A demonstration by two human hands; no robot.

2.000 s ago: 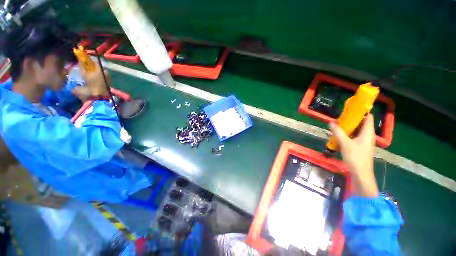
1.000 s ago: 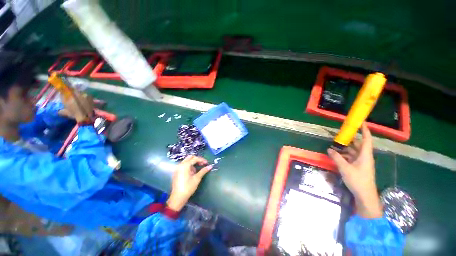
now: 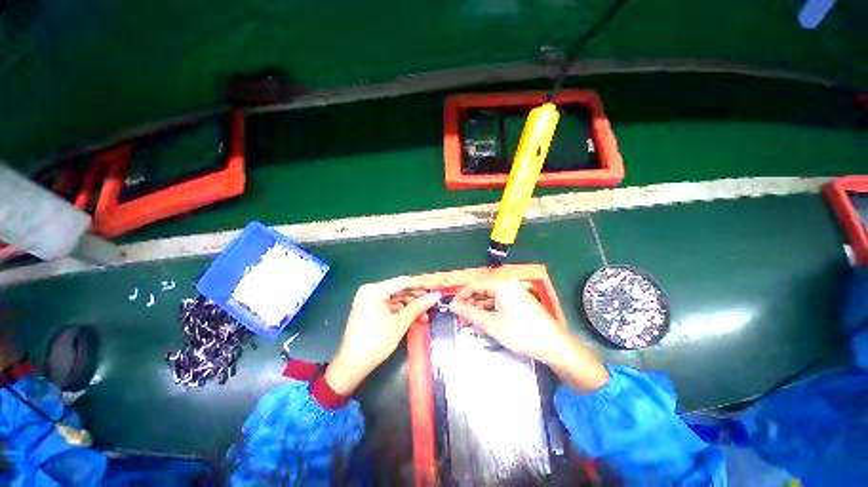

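An open tablet point(image 3: 490, 409) with a large silver-white rectangle lies in an orange-red frame point(image 3: 421, 395) in front of me. My left hand point(image 3: 376, 328) is at its far end, thumb and fingers pinched on a tiny whitish part. My right hand point(image 3: 519, 323) meets it there, fingertips bent close to the same part; whether they grip it is hidden. The fingers cover the tablet's far end. A yellow electric screwdriver point(image 3: 525, 176) hangs tilted from its black cord, dark tip just above my right hand; I see no fingers around it.
A blue bin point(image 3: 224, 274) of white parts and a black-and-white pile point(image 3: 205, 340) lie left, with loose white bits point(image 3: 150, 291). A round screw dish point(image 3: 625, 306) is right. Beyond the pale strip point(image 3: 381, 228) are framed tablets point(image 3: 533, 179). A pale bar point(image 3: 38, 214) juts in left. Blue sleeves show at both sides.
My left hand has moved from the loose bits beside the pile to the tablet's far end. My right hand has left the screwdriver and joined it. The view has turned right.
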